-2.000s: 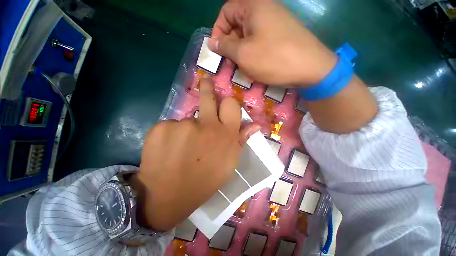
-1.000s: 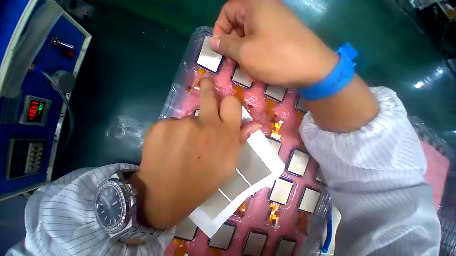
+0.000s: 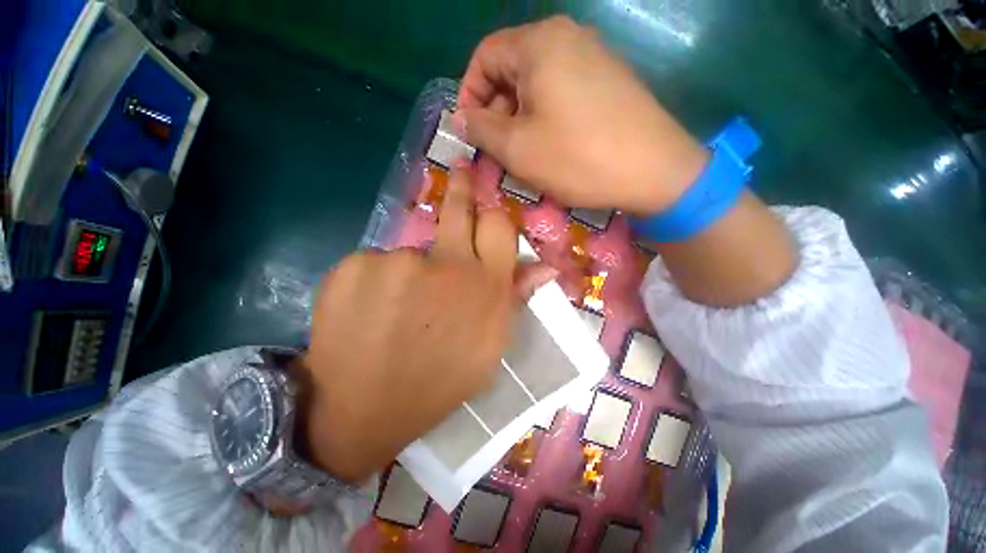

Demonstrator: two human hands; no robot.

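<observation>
My left hand (image 3: 405,346) holds a white release liner sheet (image 3: 503,394) with grey rectangles under its palm and thumb; its forefinger reaches to the lower edge of the far-left module. My right hand (image 3: 573,124) has its thumb and fingertips on the pale pad (image 3: 449,147) at that module; whether the pad lies fully down is hidden by the fingers. Rows of modules with pale faces (image 3: 608,419) and orange-gold flex cables (image 3: 593,467) lie on pink foam in a clear blister tray (image 3: 381,221).
A blue instrument box (image 3: 65,313) with red and green digits stands at the left. A pink sheet (image 3: 938,362) with clear plastic lies at the right. A blue cord (image 3: 708,508) runs by the tray's right edge. The green bench mat (image 3: 292,119) surrounds the tray.
The view has shifted slightly, so the tray's far end sits lower. My left forefinger has moved up onto the module's lower edge. My right fingertips stay at the same pad.
</observation>
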